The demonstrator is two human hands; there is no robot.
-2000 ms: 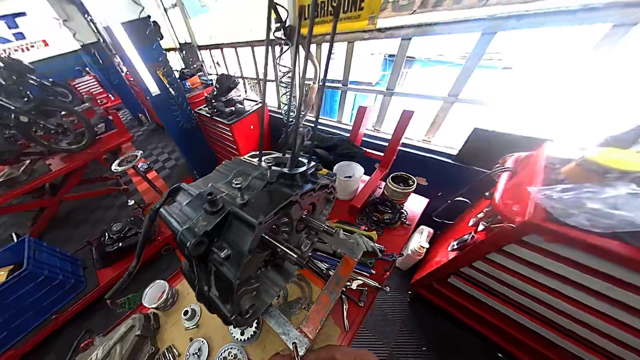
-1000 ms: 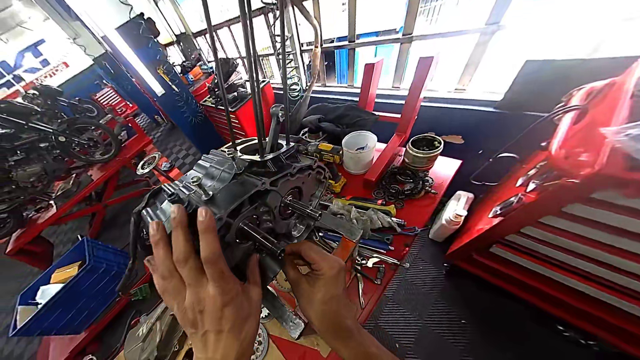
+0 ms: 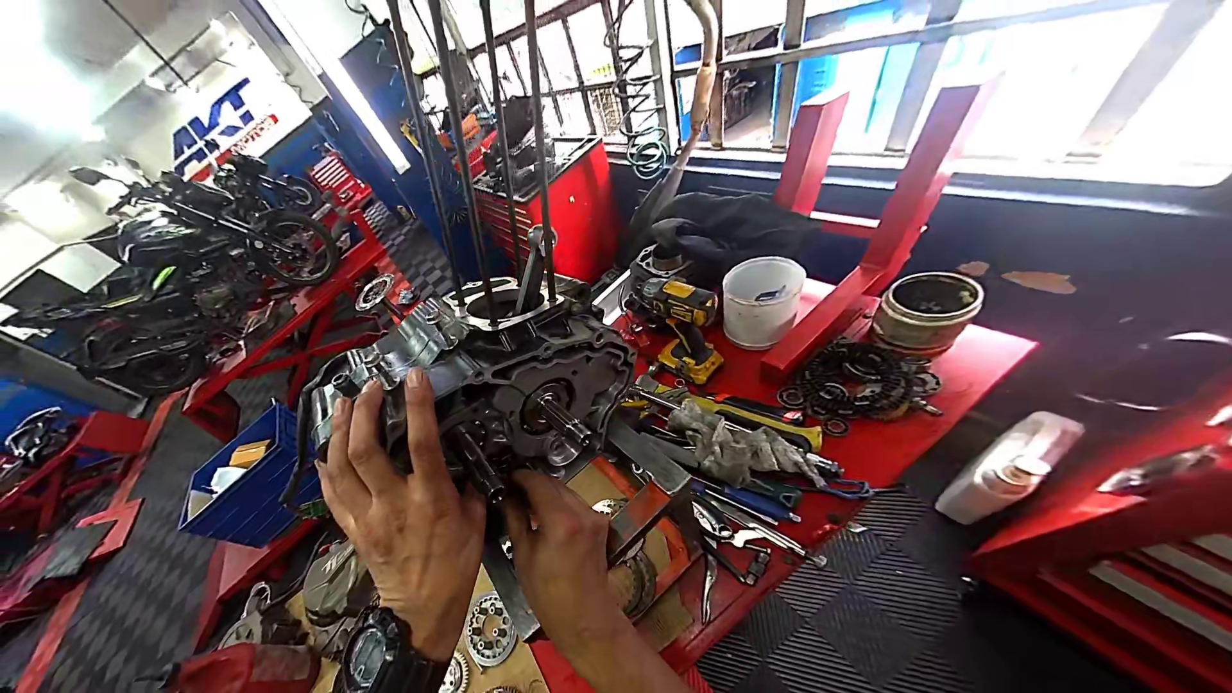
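A motorcycle engine crankcase (image 3: 452, 356) is held above the red bench, with a connecting rod (image 3: 531, 274) and several long studs rising from its top. Two shafts project from its side, a splined shaft (image 3: 478, 464) and another shaft (image 3: 561, 418). My left hand (image 3: 399, 481), fingers spread, rests on the outer casing. Beneath the splined shaft, my right hand (image 3: 558, 539) has curled fingers at the crankcase's lower side; the fingertips are hidden, so what they touch or hold cannot be told. An orange and grey metal stand (image 3: 640, 515) is just right of it.
Behind the crankcase are a yellow cordless drill (image 3: 685, 327), a white bucket (image 3: 763, 300) and a round metal part (image 3: 927, 310). Pliers (image 3: 746, 534) and other hand tools lie at the right. Gears (image 3: 491, 628) lie below. A blue crate (image 3: 245, 476) stands left, a red tool cabinet (image 3: 1136, 587) right.
Both hands have come up to the crankcase since the oldest frame. Since one second ago, my right hand has moved lower, under the splined shaft. The view has shifted closer.
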